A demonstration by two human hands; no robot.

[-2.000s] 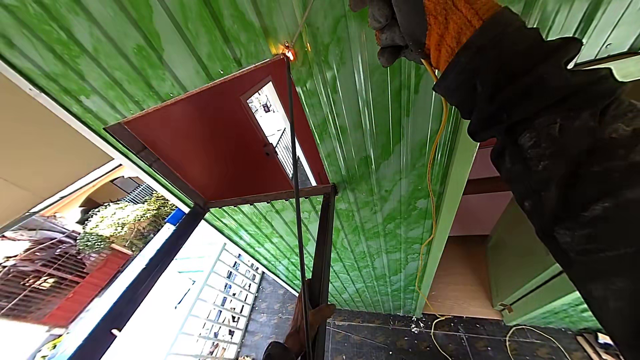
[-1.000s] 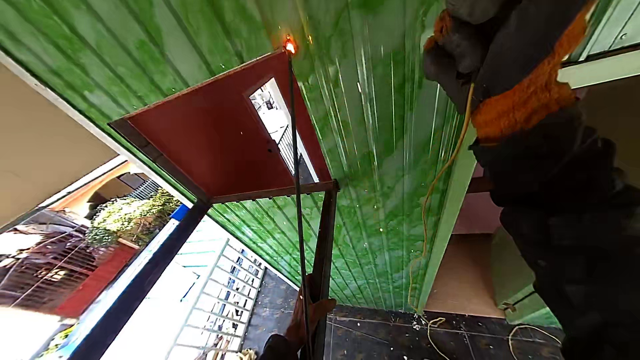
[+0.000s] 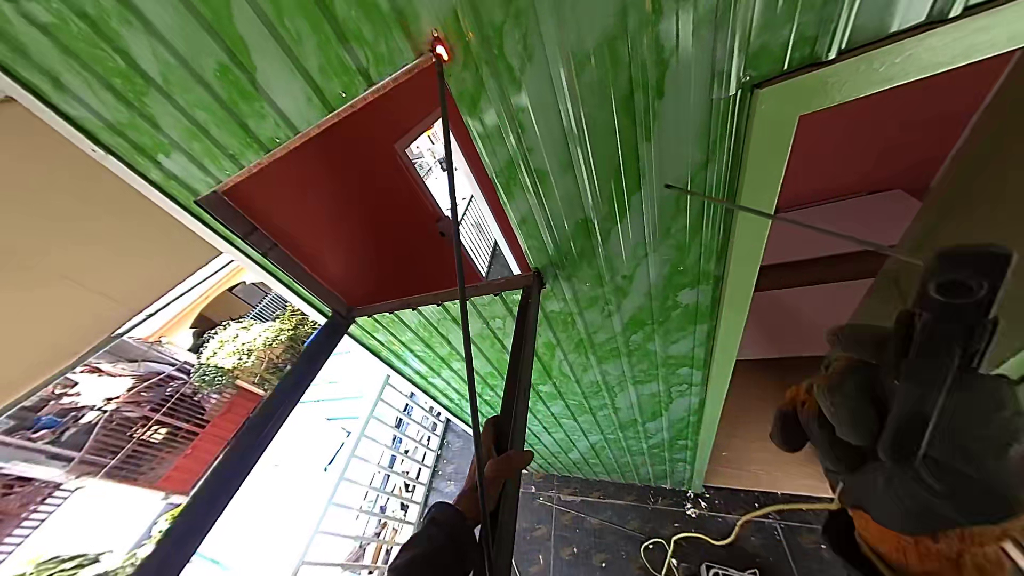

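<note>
My right hand point(image 3: 904, 432), in a dark and orange work glove, grips a welding electrode holder point(image 3: 960, 304) at the lower right. A thin welding electrode point(image 3: 800, 226) points left from its jaws. My bare left hand point(image 3: 492, 472) is closed around dark metal bars at the bottom centre. One thin bar point(image 3: 464, 320) rises to a glowing orange spot point(image 3: 440, 50) at the top corner of the opening in the green corrugated sheet wall point(image 3: 632, 320). A thicker dark bar point(image 3: 520, 376) reaches the opening's lower corner. A dark metal frame point(image 3: 448, 296) edges the opening, with a red door point(image 3: 344, 192) behind it.
A light green door frame point(image 3: 740, 280) stands at the right. A yellow cable point(image 3: 744, 520) lies on the dark tiled floor point(image 3: 592, 528). A white metal railing point(image 3: 380, 480) and a dark post point(image 3: 248, 440) are at the lower left.
My right hand with the electrode holder has moved down and away from the wall; the electrode now shows clear of the bars. Sparks at the upper corner have given way to a glow.
</note>
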